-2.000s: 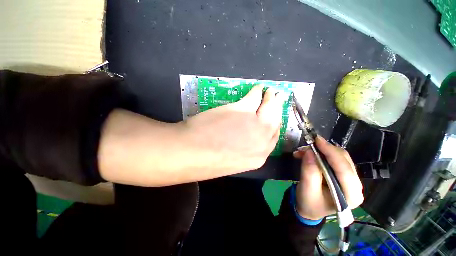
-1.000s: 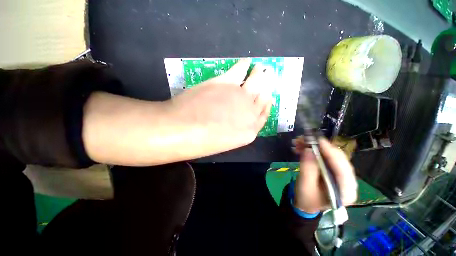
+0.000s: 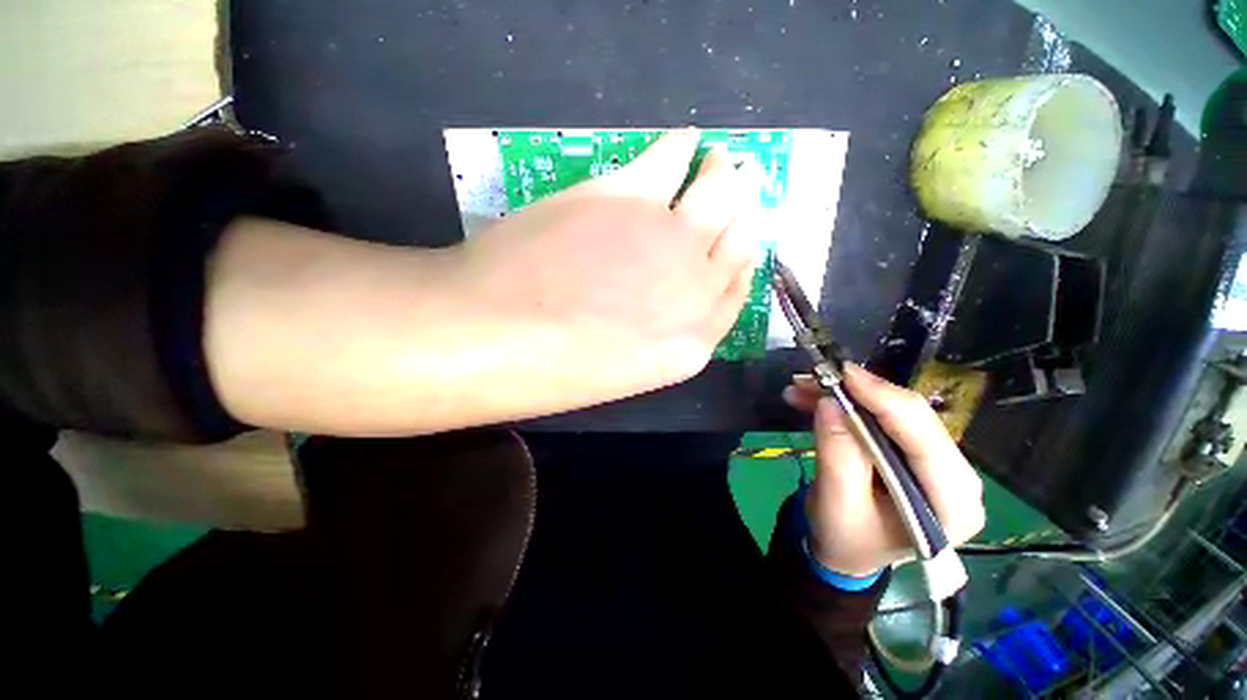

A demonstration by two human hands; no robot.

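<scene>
A green circuit board (image 3: 540, 167) lies on a white backing plate (image 3: 475, 171) on the black mat. My left hand (image 3: 615, 267) lies across the board, its fingertips on the board's upper right part; it hides much of the board. My right hand (image 3: 889, 472) holds a soldering iron (image 3: 875, 445) like a pen. The iron's metal tip points at the board's right part, near my left fingers; whether it touches cannot be told. A blue wristband (image 3: 837, 574) is on my right wrist.
A yellowish-white cup (image 3: 1015, 157) stands at the right, with a black metal iron stand (image 3: 1060, 321) and a brass-yellow tray (image 3: 953, 397) below it. A cardboard sheet (image 3: 110, 82) lies at the upper left. A conveyor edge (image 3: 1094, 34) runs across the upper right.
The iron tip was off the board, blurred, a second ago and is now back at the board's right part. My left hand has stayed on the board. The whole view has shifted somewhat.
</scene>
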